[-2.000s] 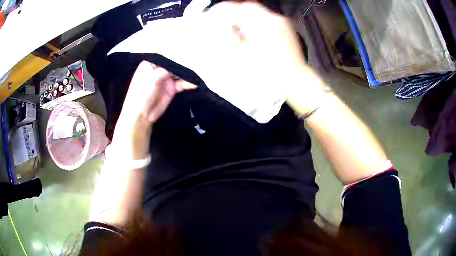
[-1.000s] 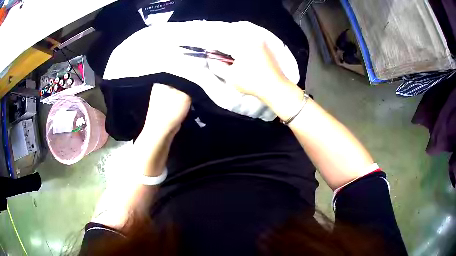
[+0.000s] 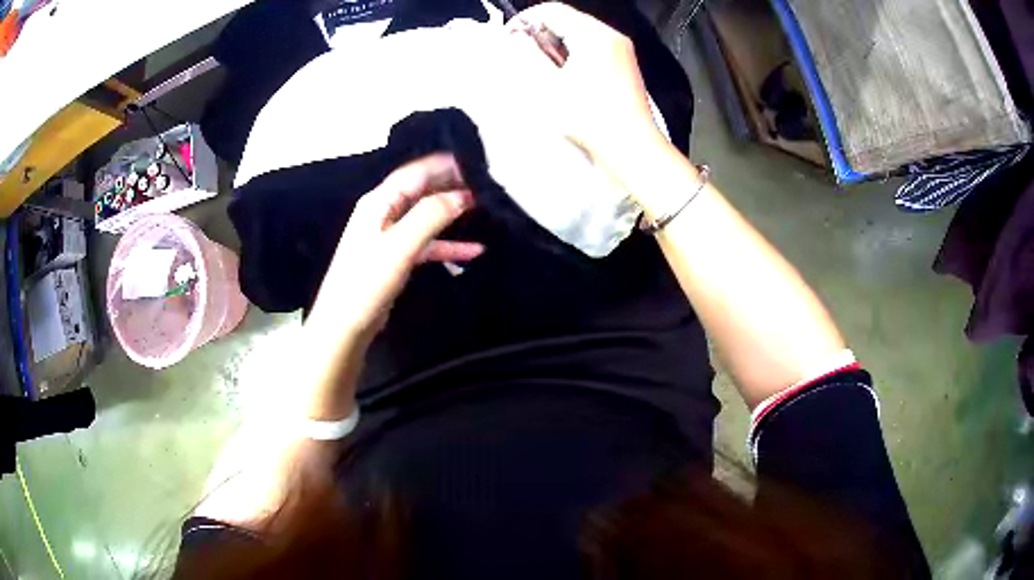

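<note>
A black garment (image 3: 301, 232) with a broad white panel (image 3: 340, 113) lies over the lap. A neck label (image 3: 361, 14) shows at its upper edge. My left hand (image 3: 414, 221) is at the panel's lower black edge, its fingers around a raised fold of the black cloth. My right hand (image 3: 584, 74) is over the right part of the white panel, holding small scissors (image 3: 542, 41), mostly hidden in the fingers. A small white scrap (image 3: 455, 270) shows just below my left fingers.
A white table edge (image 3: 102, 68) is at upper left. Below it are a box of spools (image 3: 147, 181) and a pink translucent bin (image 3: 159, 295). Folded grey-beige cloth (image 3: 907, 85) with blue edging and dark purple cloth (image 3: 986, 261) are at right.
My left hand has come out from under the garment's lower edge and now lifts a fold. My right hand has moved up, and the scissors no longer lie across the white panel.
</note>
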